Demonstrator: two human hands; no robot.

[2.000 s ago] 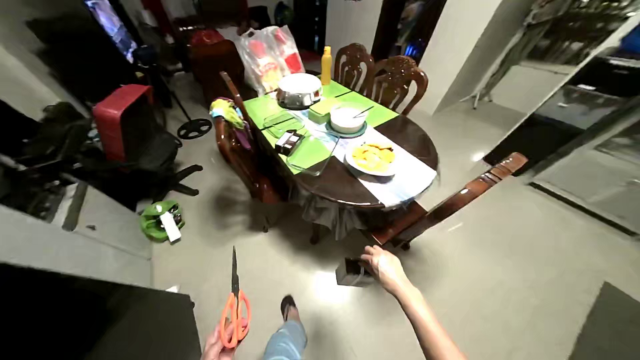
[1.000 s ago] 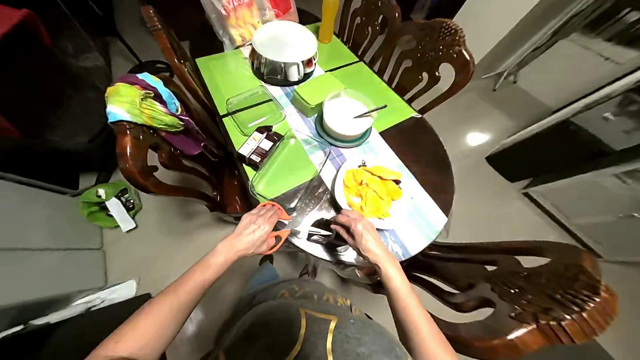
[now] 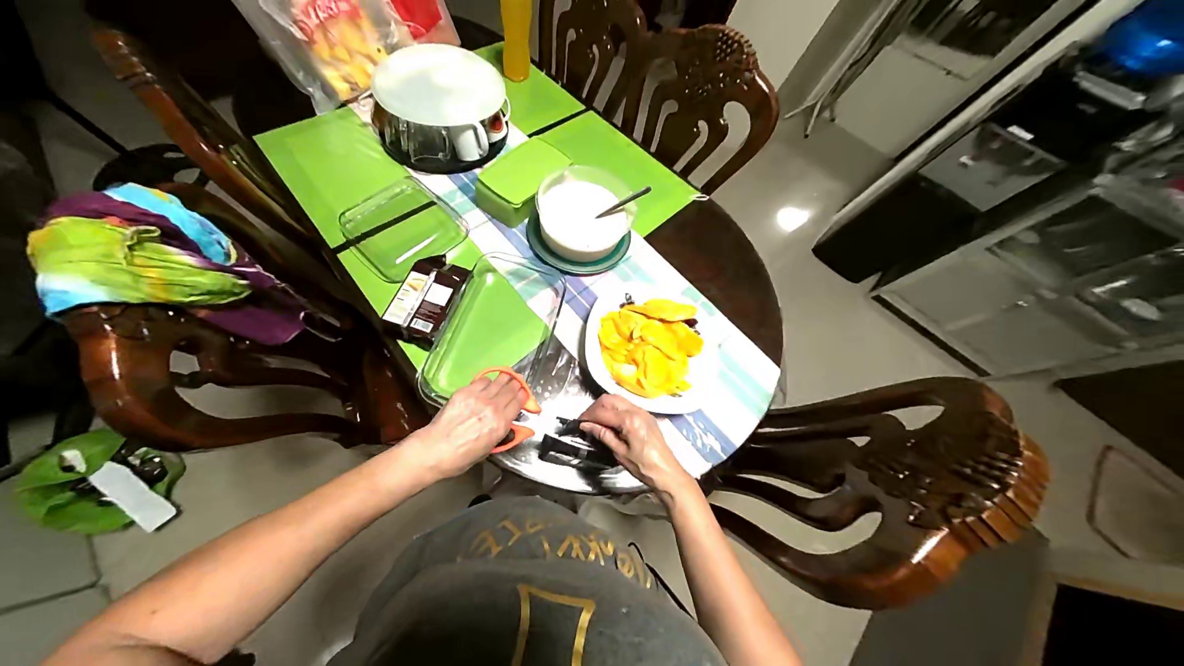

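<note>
My left hand (image 3: 476, 421) is on the orange handles of a pair of scissors (image 3: 518, 435) at the near edge of the dining table; their blades are hard to make out. My right hand (image 3: 634, 435) touches a small black object (image 3: 578, 449) just right of the scissors, its kind unclear. A white plate of sliced yellow fruit (image 3: 650, 351) stands beyond my right hand. Beyond my left hand lies a rectangular glass baking dish (image 3: 490, 324), with a dark printed package (image 3: 428, 298) against its left side. A bowl of white cream with a spoon (image 3: 578, 213) stands farther back.
A lidded pot (image 3: 439, 102), a green container (image 3: 523, 176), a glass container (image 3: 402, 227) and a yellow bottle (image 3: 516, 39) stand farther back. Carved wooden chairs surround the table, one close at the right (image 3: 888, 490), another at the left holding colorful cloth (image 3: 148, 259).
Two seconds ago the scissors were held upright away from the table and my right hand was by a dark box-like object. Both hands are now at the table's near edge; the view has moved closer.
</note>
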